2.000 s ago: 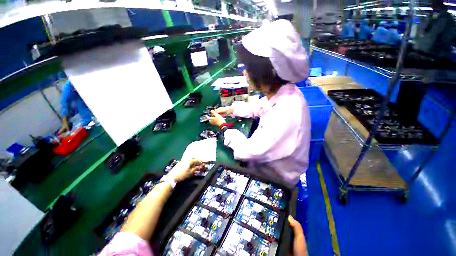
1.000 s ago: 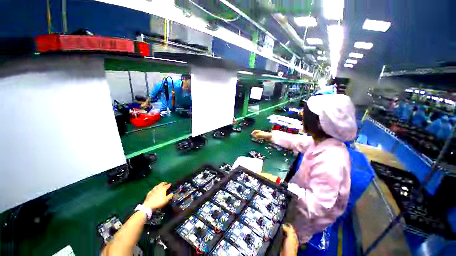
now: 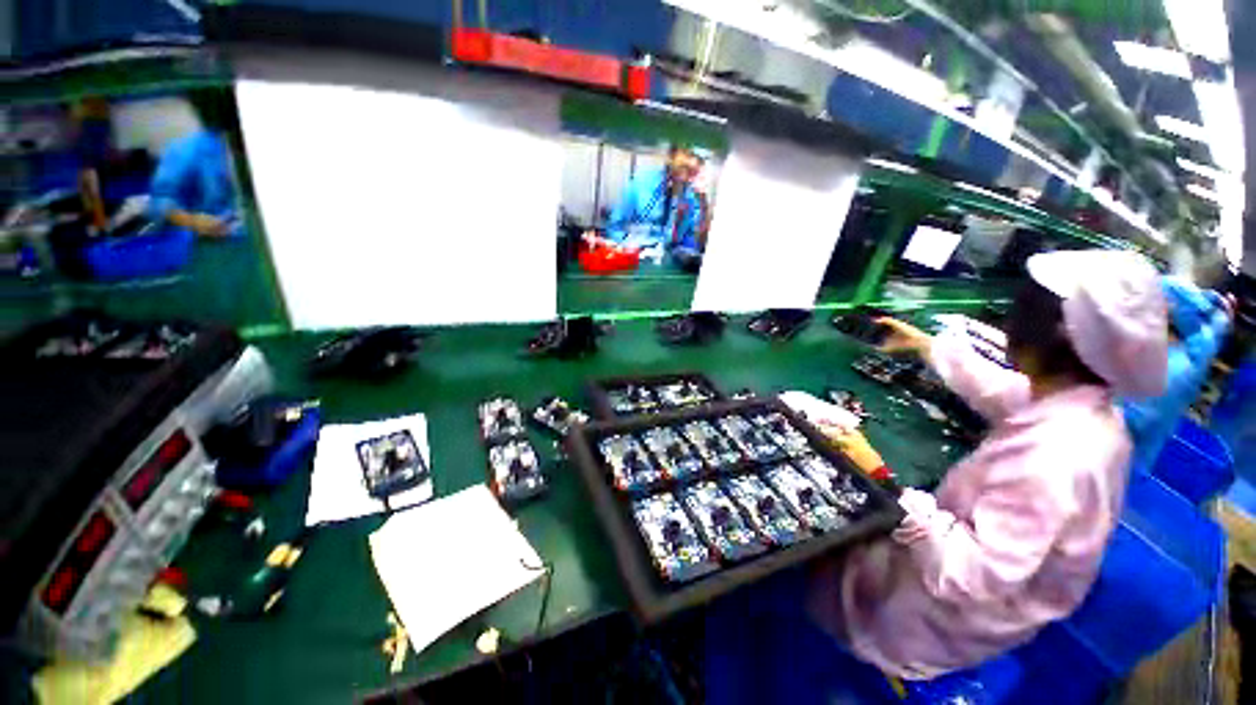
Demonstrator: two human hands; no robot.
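Neither of my hands is in view. A large black component tray [image 3: 751, 579] holds rows of circuit boards and lies tilted at the bench's front edge. It partly covers a second black tray [image 3: 602, 400] behind it. Several loose boards [image 3: 515, 468] lie on the green bench left of the trays. One board [image 3: 393, 464] lies on a white paper sheet [image 3: 333, 472]. A second white sheet [image 3: 452, 562] lies nearer, with a thin black lead by its right edge. Small pale pieces [image 3: 488, 640] lie near the front edge.
A DC power supply [image 3: 152, 503] with red digits and clip leads stands at left, beside a blue bin [image 3: 287, 452]. Dark lumps [image 3: 565, 335] line the bench back below hanging white sheets [image 3: 413, 207]. A person in pink [image 3: 1019, 510] sits close at right, one hand by the tray.
The view has turned left, bringing in the power supply and papers. My hands, earlier at the held tray, are out of the picture. The tray now lies at the bench edge.
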